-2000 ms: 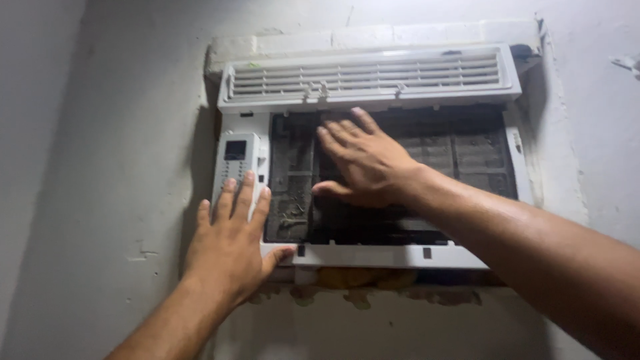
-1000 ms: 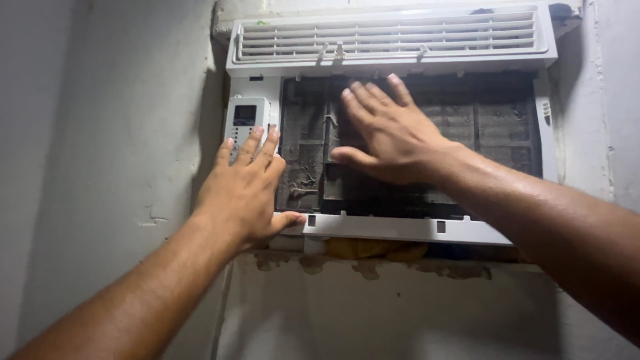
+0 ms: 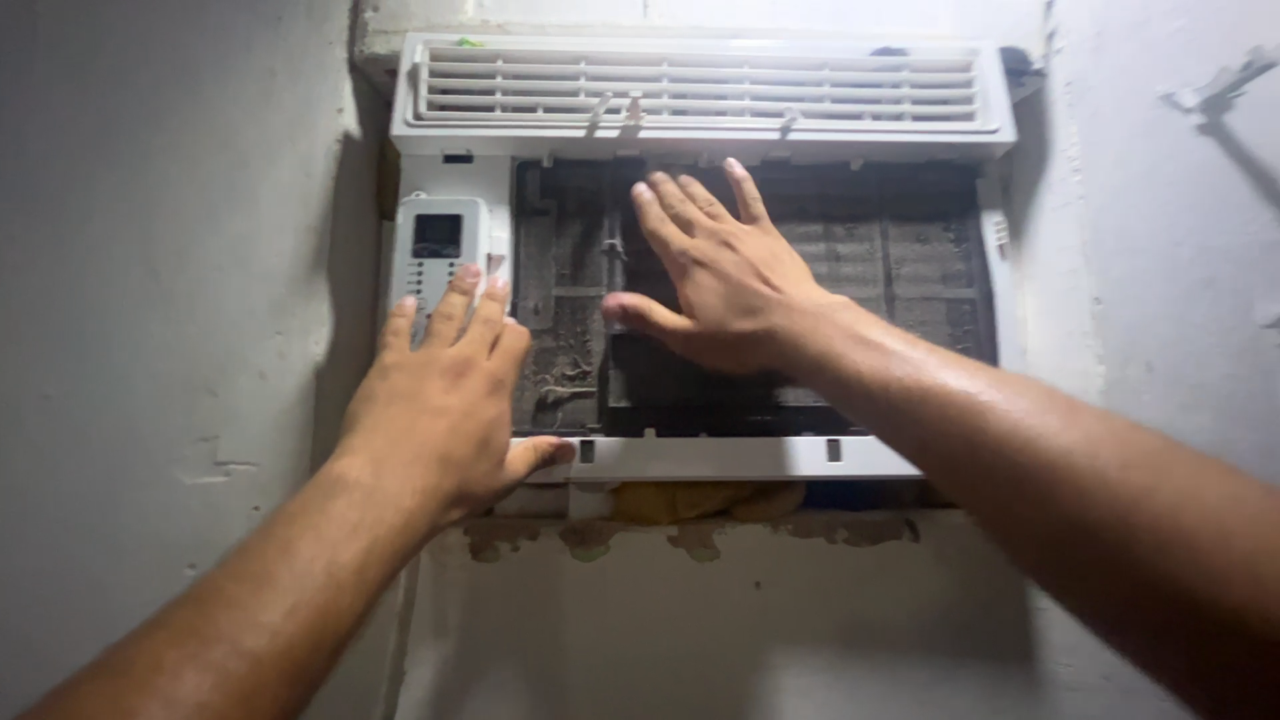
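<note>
A white window air conditioner is set in the wall, its front cover off. Across its top runs the louvred air outlet (image 3: pixel 700 90). Below lies a dark, dust-coated filter (image 3: pixel 565 240) with a grid frame. My right hand (image 3: pixel 730 270) is spread over the filter, palm toward it, holding nothing; whether the palm touches it is hidden. My left hand (image 3: pixel 440 400) lies over the lower part of the control panel (image 3: pixel 438 235), fingers apart, its thumb at the white lower frame rail (image 3: pixel 710 458).
Yellow material (image 3: pixel 670 500) shows in the gap under the unit, above chipped wall paint (image 3: pixel 590 540). A small bracket-like fixture (image 3: pixel 1215 90) sticks out from the wall at upper right. Painted walls stand on both sides.
Both hands stay at much the same places on the unit, the left at the control panel and the right over the filter. The view has shifted somewhat.
</note>
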